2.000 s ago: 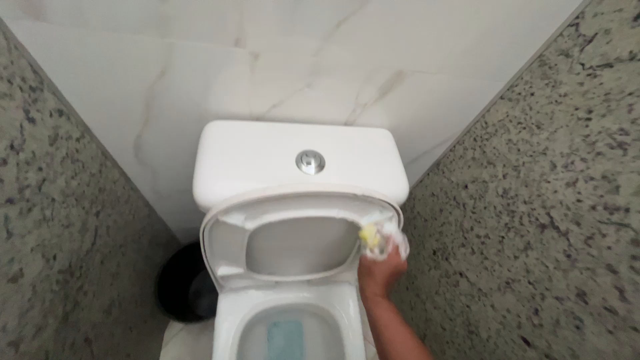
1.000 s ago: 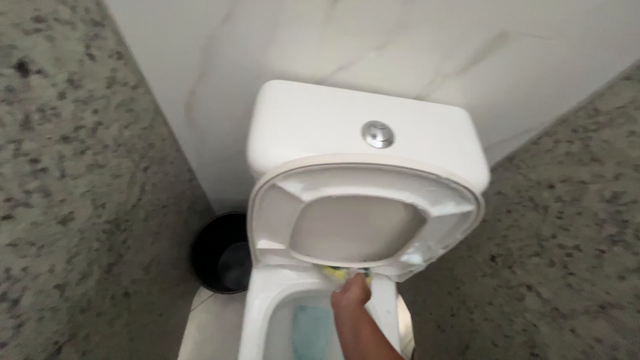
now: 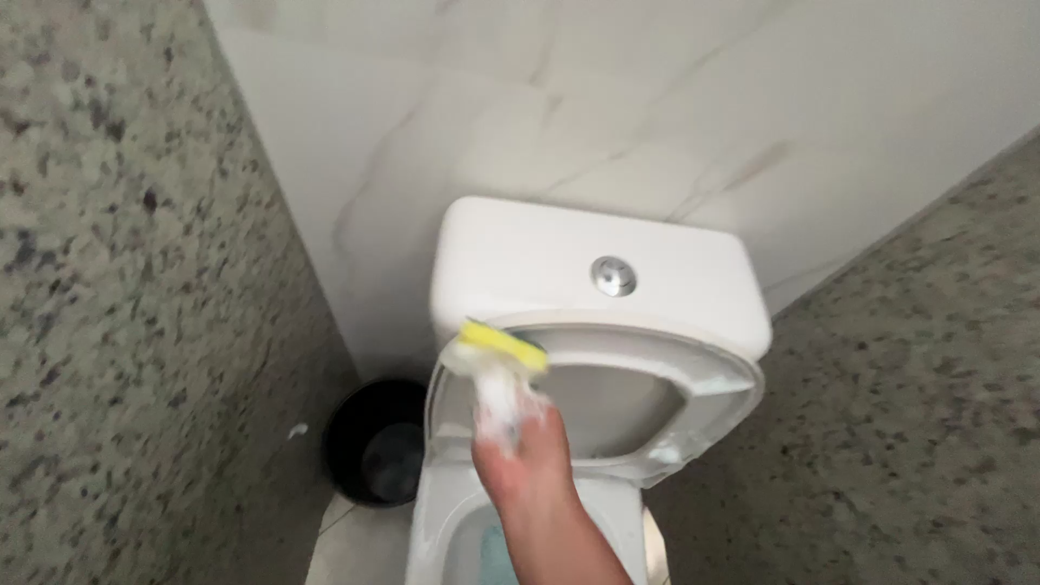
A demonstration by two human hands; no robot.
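Observation:
My right hand (image 3: 524, 447) is closed around a yellow sponge (image 3: 504, 345) with a darker green side, along with a crumpled white, partly clear material (image 3: 497, 398) that looks like thin plastic or foam. The hand is blurred, and the sponge is at the upper left part of the raised toilet seat (image 3: 699, 386), just below the cistern (image 3: 528, 256); whether it touches them I cannot tell. Suds or wet patches show on the seat's right side. Below lies the white toilet bowl (image 3: 435, 520), with bluish water inside, partly hidden by my forearm. My left hand is out of view.
A round metal flush button (image 3: 613, 276) sits on the cistern lid. A black bin (image 3: 345, 447) stands on the floor left of the toilet. Speckled stone partitions (image 3: 146, 284) (image 3: 918, 366) close in on both sides, and a marbled wall (image 3: 569, 97) rises behind.
My right hand has moved up and left from the seat's hinge area to the upper left of the raised seat, still holding the sponge. Earlier it was at the seat's right side.

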